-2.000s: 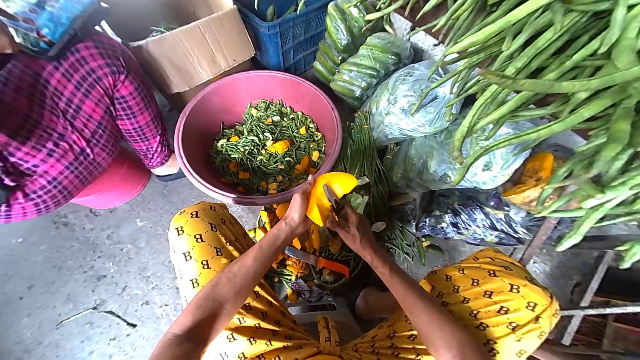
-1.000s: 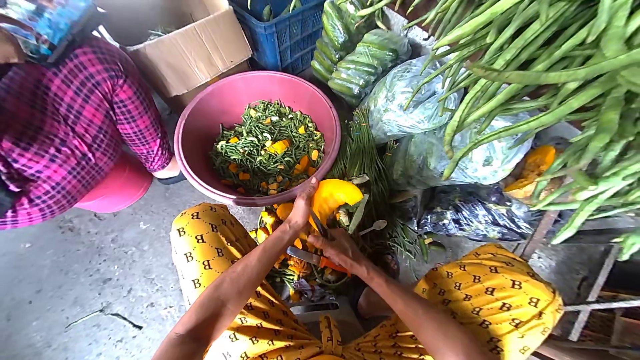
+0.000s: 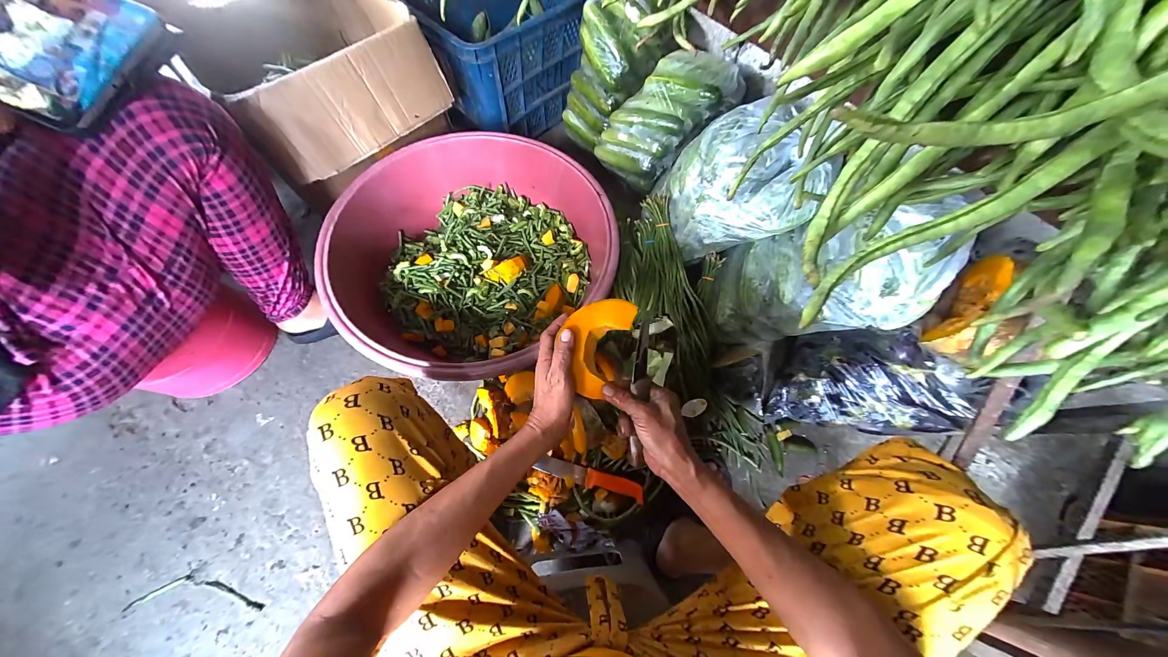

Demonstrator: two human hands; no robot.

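My left hand (image 3: 555,379) grips a curved piece of orange pumpkin (image 3: 591,342) by its left side, close to the front rim of the basin. On the other side, my right hand (image 3: 652,424) is closed on a knife (image 3: 641,347) whose dark blade points upward, its fingertips near the pumpkin's lower end. Below the hands, a second knife with an orange handle (image 3: 614,485) lies over pumpkin pieces (image 3: 493,420) and green scraps. The pink plastic basin (image 3: 342,265) holds cut green beans (image 3: 474,274) mixed with small pumpkin chunks.
A person in checked clothing (image 3: 164,201) sits at the left beside a cardboard box (image 3: 351,91). Behind the basin stands a blue crate (image 3: 511,78). Bagged cucumbers (image 3: 671,109), plastic bags of vegetables (image 3: 748,173) and long green beans (image 3: 995,137) crowd the right.
The pumpkin piece shows a curved, hollowed shape now, where two seconds ago it looked broader. My right hand went down and left over the orange-handled knife, then back up to the right.
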